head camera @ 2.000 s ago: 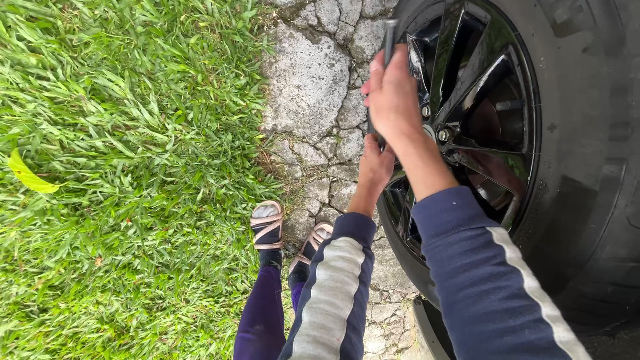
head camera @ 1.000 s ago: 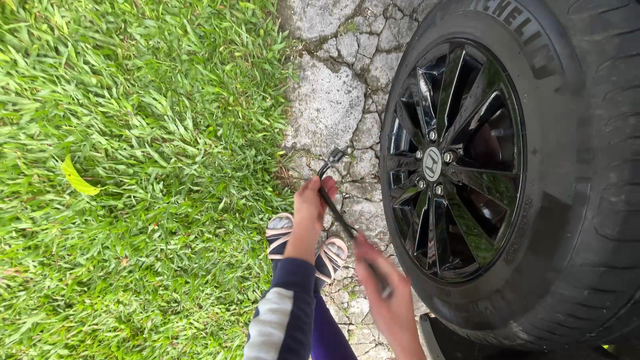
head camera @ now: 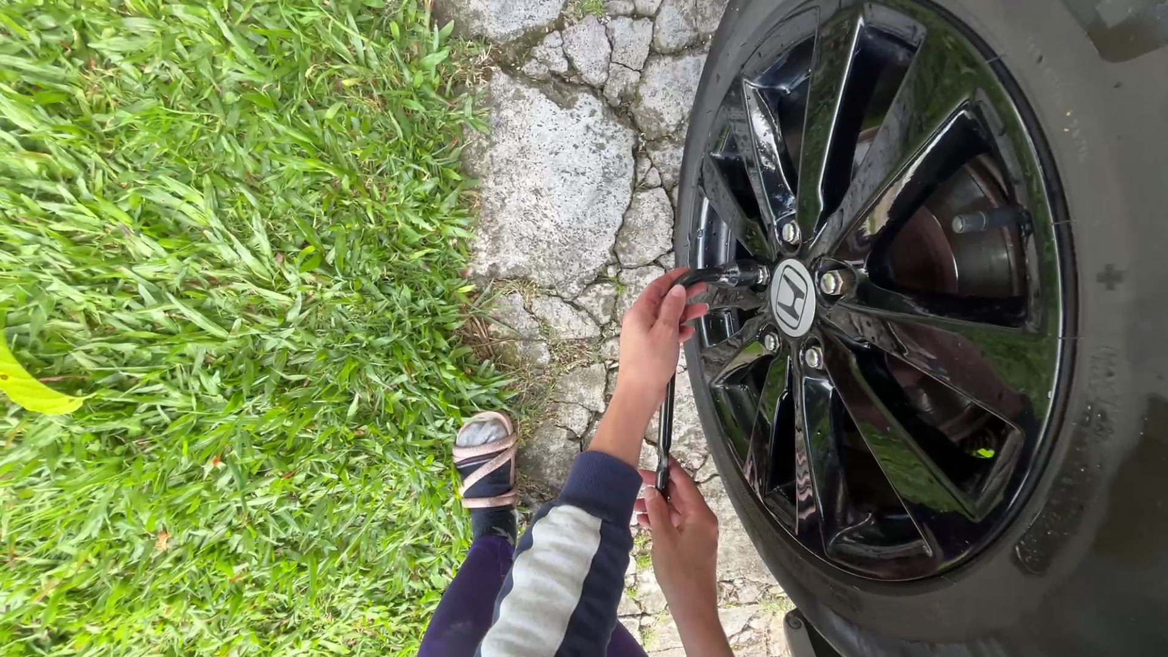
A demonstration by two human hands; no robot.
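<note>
A black L-shaped lug wrench (head camera: pixel 667 411) reaches from my hands to the wheel, its socket end over a lug nut position left of the centre cap (head camera: pixel 793 297). My left hand (head camera: pixel 664 315) is closed around the wrench at its bend, near the socket. Lower down, my right hand (head camera: pixel 673 506) grips the far end of the handle with its fingers. Several silver lug nuts show around the cap, one (head camera: pixel 832 283) to its right and another (head camera: pixel 814 357) below it. They sit in a glossy black alloy wheel (head camera: pixel 894 456).
The black tyre (head camera: pixel 1109 392) fills the right side. Cracked concrete paving (head camera: pixel 557 182) runs beside it, with grass (head camera: pixel 228 274) on the left. A sandalled foot (head camera: pixel 486 461) stands where grass meets paving. A yellow-green leaf (head camera: pixel 32 383) lies at the left edge.
One second ago both hands held the wrench over the paving, away from the wheel. Both have moved towards the wheel, and the socket now meets it. The view has moved closer to the wheel.
</note>
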